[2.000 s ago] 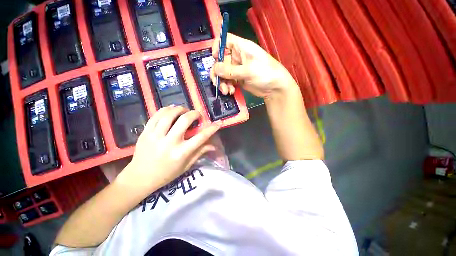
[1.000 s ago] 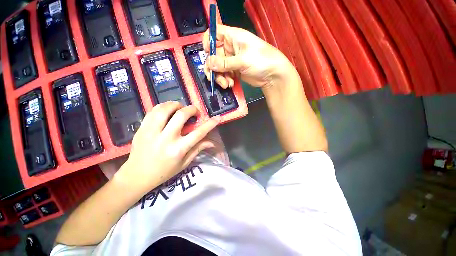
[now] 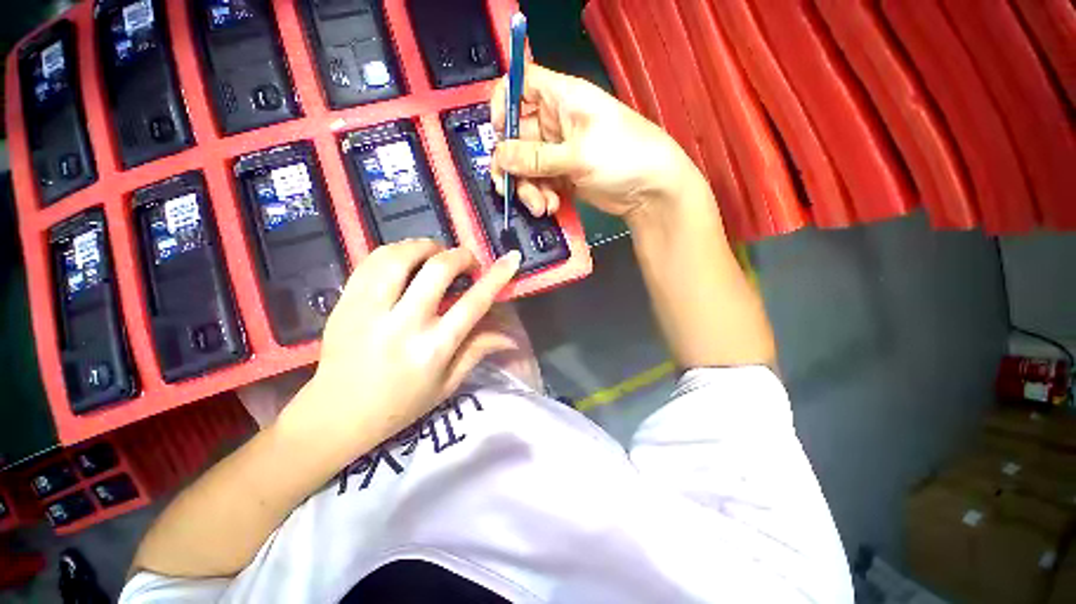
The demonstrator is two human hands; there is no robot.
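A red foam tray holds two rows of black phone bodies, several with white labels. My right hand holds blue tweezers upright over the near-row phone body at the right end. The tweezers' tip is at the lower part of that phone, at a small dark piece; whether the tip grips it, I cannot tell. My left hand is empty and lies over the tray's near edge. Its index fingertip touches the same phone beside the dark piece. The left hand partly hides the neighbouring phone body.
Stacked red foam trays stand at the right. Lower trays with phones show at the lower left. Cardboard boxes and a red box are at the far right on the floor, which has a yellow line.
My left index finger has moved from the tray's edge up onto the phone body, beside the tweezers' tip. My right hand still holds the tweezers over the same phone.
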